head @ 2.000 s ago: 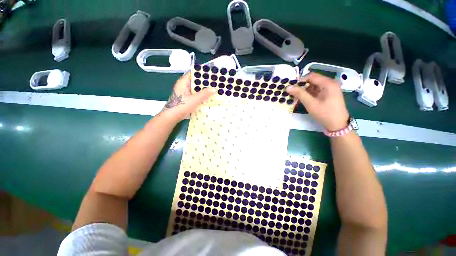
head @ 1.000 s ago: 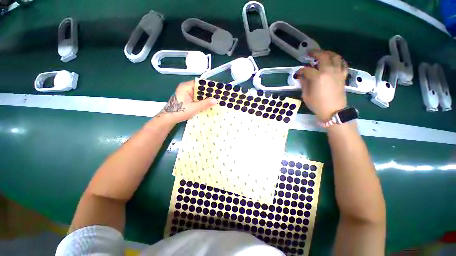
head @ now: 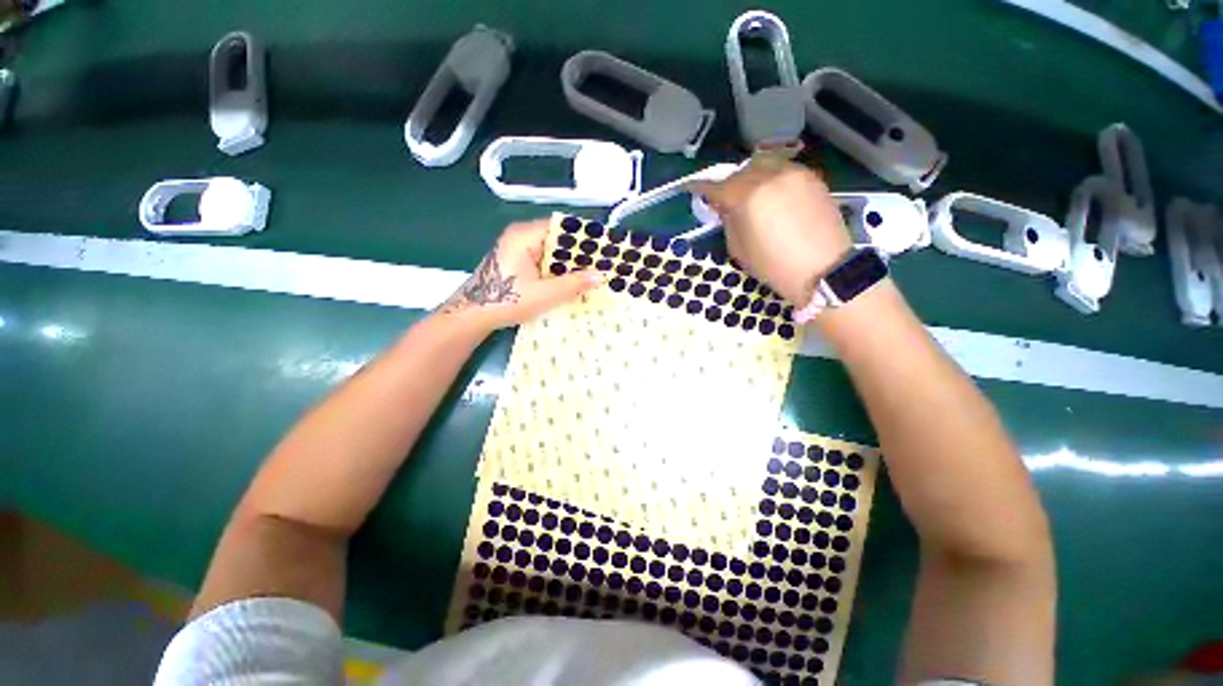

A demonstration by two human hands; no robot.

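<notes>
My left hand (head: 516,275), with a tattooed wrist, holds a cream sheet of black dots (head: 637,389) by its upper left edge. Dots remain in the top rows; the area below is pale. My right hand (head: 778,221) is over a white loop-shaped housing (head: 660,198), hiding its solid end. Its fingertips are partly hidden, and I cannot tell whether they hold a dot. Just right of the hand, a white housing (head: 892,221) shows a black dot on its solid end.
A second sheet of dots (head: 818,536) lies under the held one. Grey and white housings (head: 630,101) are spread across the green surface (head: 322,81), some with a black dot. A white strip (head: 242,265) crosses it. Blue material (head: 1212,54) is at the far right.
The housings have shifted right in view. My right hand has gone from the sheet to one housing, then to the one on its left. That first housing now shows a black dot.
</notes>
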